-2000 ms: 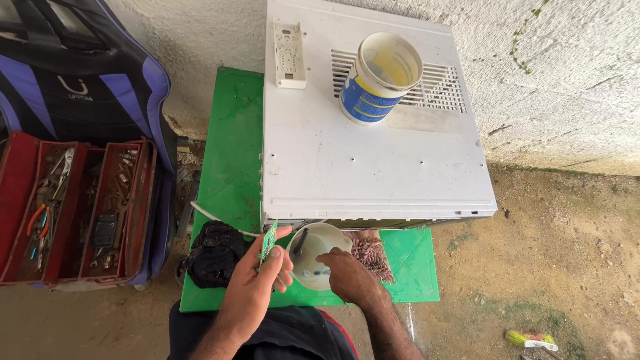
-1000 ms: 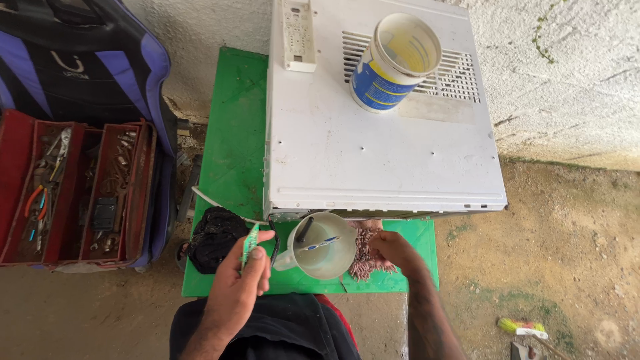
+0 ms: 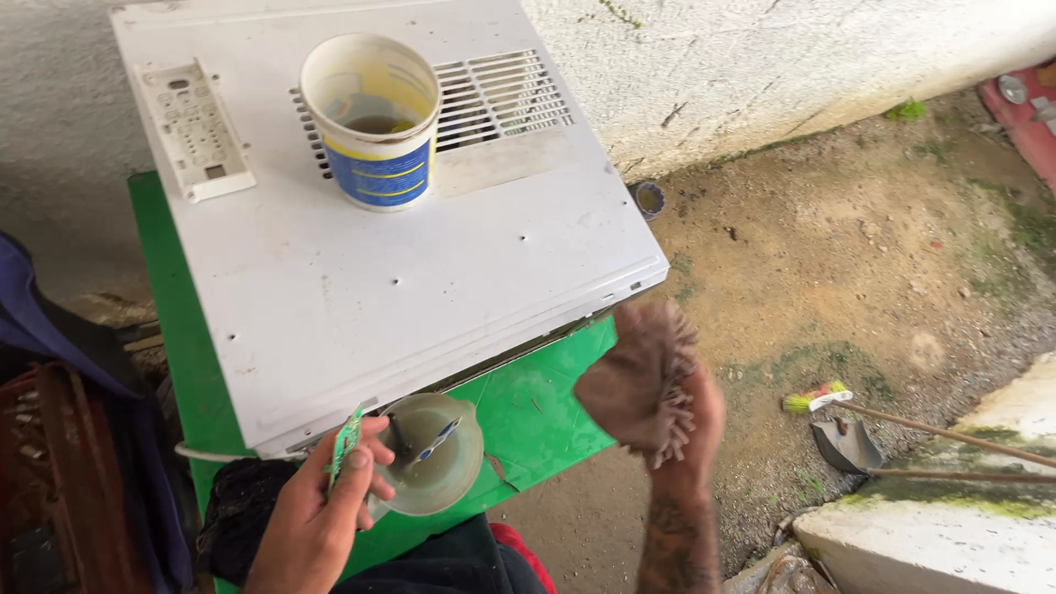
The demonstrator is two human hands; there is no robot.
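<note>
My left hand (image 3: 330,487) pinches a small green circuit board (image 3: 346,441) between thumb and fingers, in front of the microwave-like white metal housing. Right beside it on the green table stands a translucent plastic jug (image 3: 445,474) with cloudy liquid, a blue-and-white toothbrush (image 3: 437,440) and a dark-handled thing inside. My right hand (image 3: 697,421) is raised past the table's right edge, gripping a brown chenille microfibre cloth (image 3: 631,384) that hides part of the fingers. A crumpled black cloth (image 3: 239,511) lies left of my left hand.
The white metal housing (image 3: 396,280) fills most of the green table (image 3: 544,412). On it are a blue-labelled bucket (image 3: 375,165) and a white plastic panel (image 3: 194,132). A red toolbox (image 3: 74,487) stands left; a broom (image 3: 817,398) and dustpan (image 3: 846,445) lie right.
My right hand has lifted the brown cloth from the table beside the jug and carried it rightward. My left hand still holds the circuit board. The view has shifted right.
</note>
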